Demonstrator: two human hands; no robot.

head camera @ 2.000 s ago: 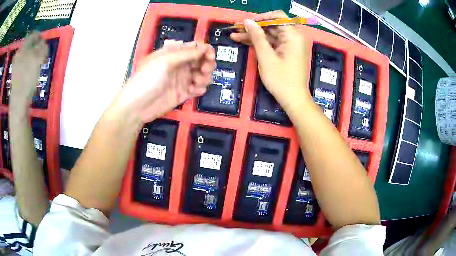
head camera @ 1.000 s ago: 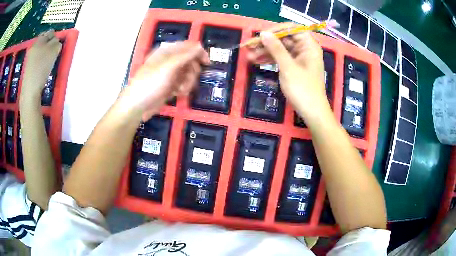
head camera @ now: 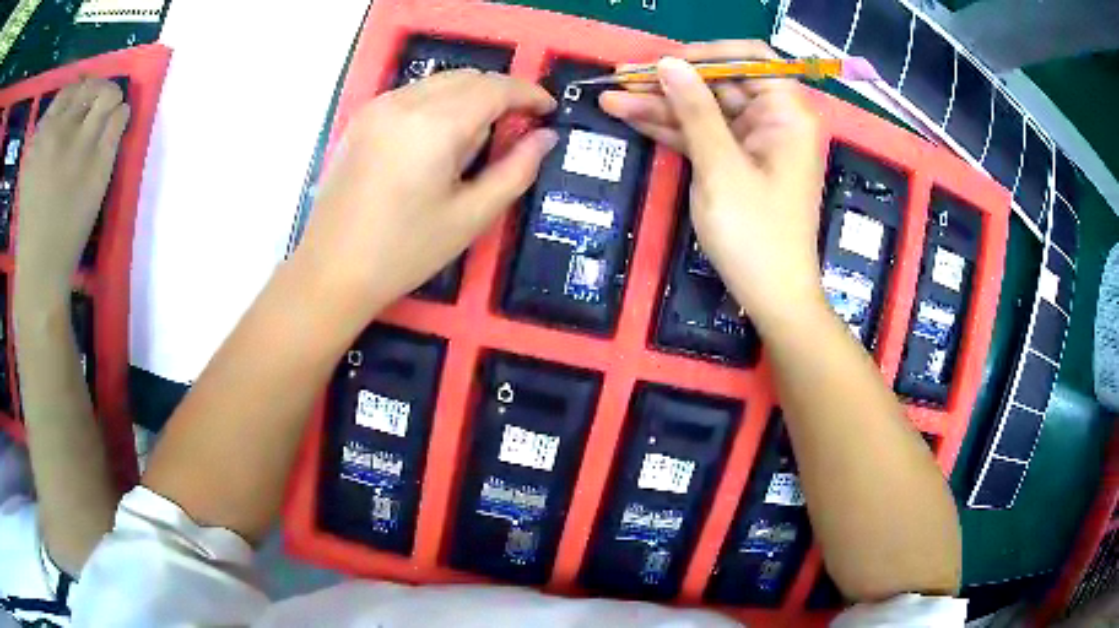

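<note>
My right hand (head camera: 751, 160) holds the tweezers (head camera: 749, 70), with an orange-yellow body and pink end. Their thin tip points left at the light-edged camera opening (head camera: 573, 93) of a black open-backed phone (head camera: 574, 221) in the upper row. My left hand (head camera: 430, 172) is at this phone's upper left edge, thumb and index finger curved a little apart. I cannot tell whether anything small is between them. The phones lie in pockets of the red foam tray (head camera: 479, 328). My hands partly cover the upper-row phones beside it.
A white paper sheet (head camera: 227, 184) lies left of the tray. A black adhesive pad sheet (head camera: 1025, 380) curves around the right. Another person's arm (head camera: 61, 307) reaches over a second red tray (head camera: 145, 160) at far left. A white roll (head camera: 1108, 331) is at the right edge.
From one second ago, my left hand has moved to the phone's upper edge, and the tweezers' tip has moved up from its label to the camera opening. The tray appears larger and further right.
</note>
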